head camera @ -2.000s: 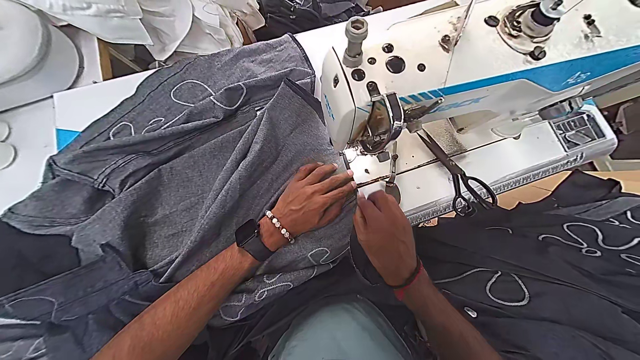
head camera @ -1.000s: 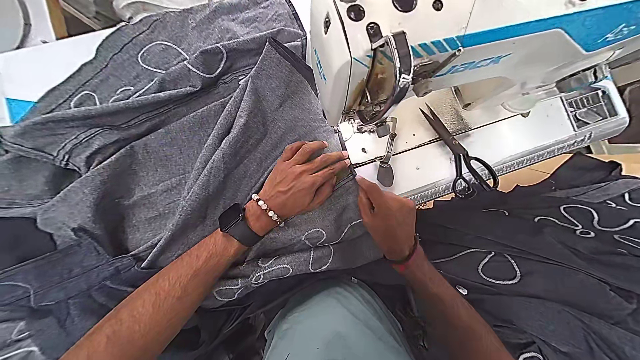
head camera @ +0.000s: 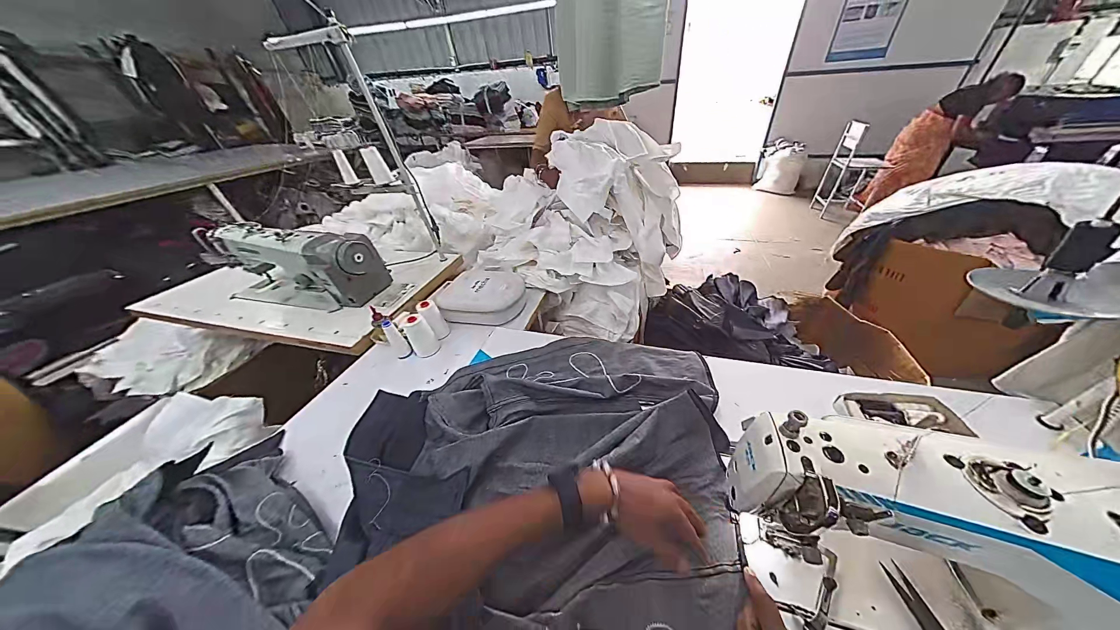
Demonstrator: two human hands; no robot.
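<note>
Dark grey fabric garment (head camera: 612,446) with pale stitched loops lies across the white table, its right edge at the needle area of a white and blue Jack sewing machine (head camera: 927,490). My left hand (head camera: 661,516), with a beaded bracelet and a black watch on the wrist, rests on the cloth just left of the machine, slightly blurred, its fingers loosely spread. At the bottom edge, my right hand (head camera: 759,604) is mostly cut off; its fingers are by the fabric's dark edge, and their grip is not clear. Black scissors (head camera: 910,595) lie partly in view beside the machine.
Another sewing machine (head camera: 302,262) stands at the left, near thread cones (head camera: 420,332) and a grey case (head camera: 481,296). Behind are a heap of white cloth (head camera: 604,219), a person partly hidden by it and a person bending at right. An open cardboard box (head camera: 945,306) stands at right.
The view has swung up widely to show the room. My left hand has drawn away from the needle area and my right hand; my right hand is now mostly out of frame.
</note>
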